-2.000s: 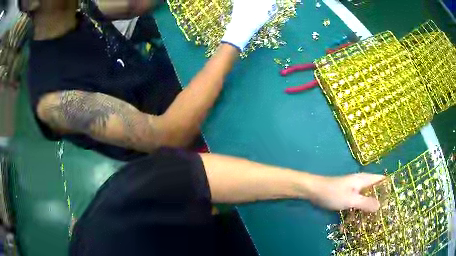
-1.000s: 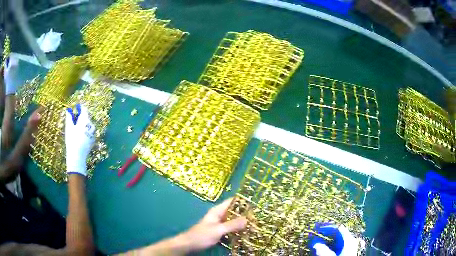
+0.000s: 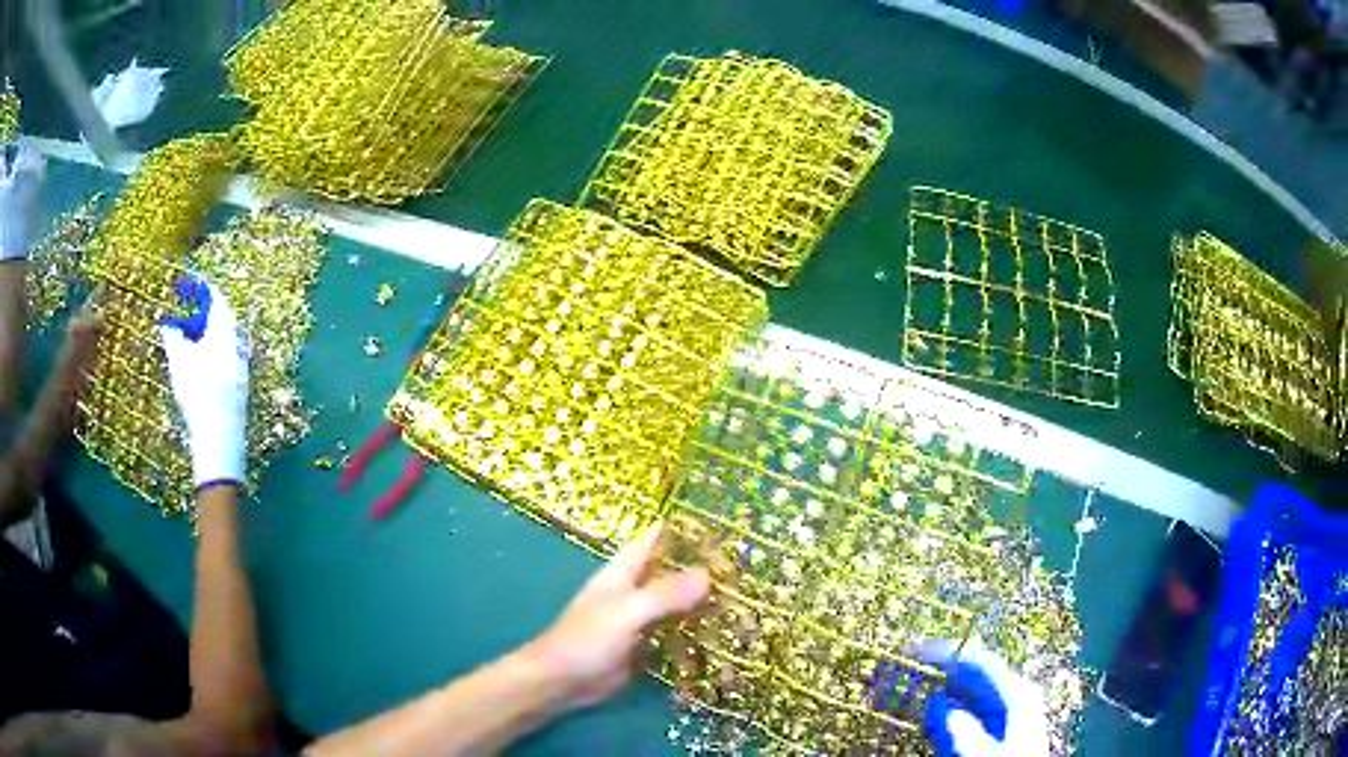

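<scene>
My bare left hand (image 3: 628, 614) grips the left edge of a gold sprue frame (image 3: 828, 496), thumb on top. The frame carries rows of small parts on its upper left side. It is held over a pile of loose gold and silver-looking parts (image 3: 1042, 614). My right hand (image 3: 988, 703), in a white glove with blue fingers, is at the frame's lower right, fingers bent at the grid. Whether it pinches a part is hidden.
A stack of full frames (image 3: 577, 370) lies left of the held frame, red-handled cutters (image 3: 387, 476) beside it. An emptied frame (image 3: 1013, 296), a phone (image 3: 1165, 621) and a blue bin (image 3: 1257, 592) are right. Another worker's gloved hand (image 3: 210, 377) works at left.
The view has swung from the neighbouring worker to my work. Since one second ago, the held frame has shifted slightly left and up, its corner now overlapping the full stack.
</scene>
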